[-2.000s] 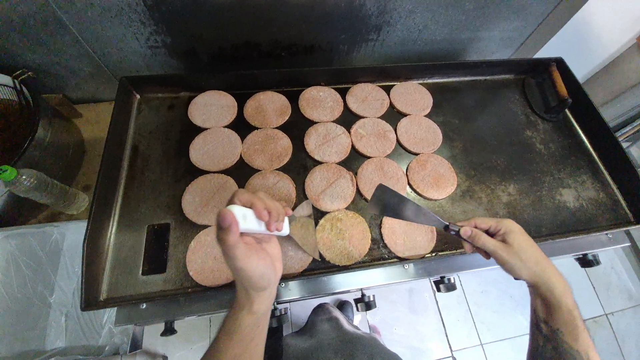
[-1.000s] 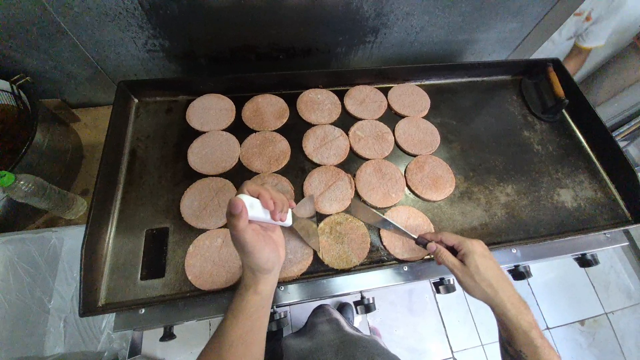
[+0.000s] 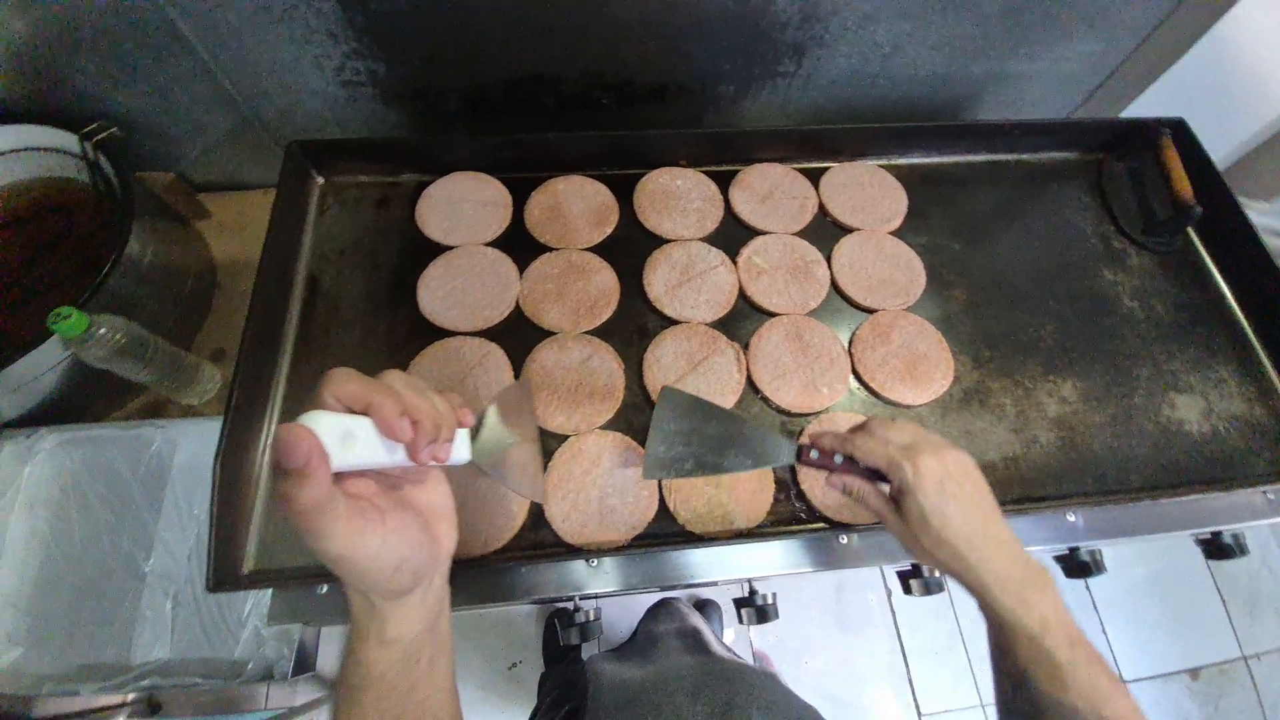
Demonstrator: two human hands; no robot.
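Observation:
Several round, flat burger patties (image 3: 570,290) lie in rows on a large black flat-top griddle (image 3: 1050,380). My left hand (image 3: 375,490) grips the white handle of a metal spatula (image 3: 510,440), its blade tilted over the front-left patties. A dark reddish handle is in my right hand (image 3: 900,480); the wide blade of this second spatula (image 3: 710,440) points left above a browner front-row patty (image 3: 720,503) and covers part of it. Beneath my right hand, another front patty (image 3: 835,480) is partly hidden.
A round press with a wooden handle (image 3: 1170,170) rests at the griddle's back right corner. At left stand a metal pot (image 3: 165,270) with dark contents, a plastic bottle with a green cap (image 3: 150,355) and a container lined with clear plastic (image 3: 110,530). Knobs (image 3: 755,605) line the front edge.
My left hand with its spatula has moved left, away from the browner patty. The right-hand spatula has swung from beside that patty to above it.

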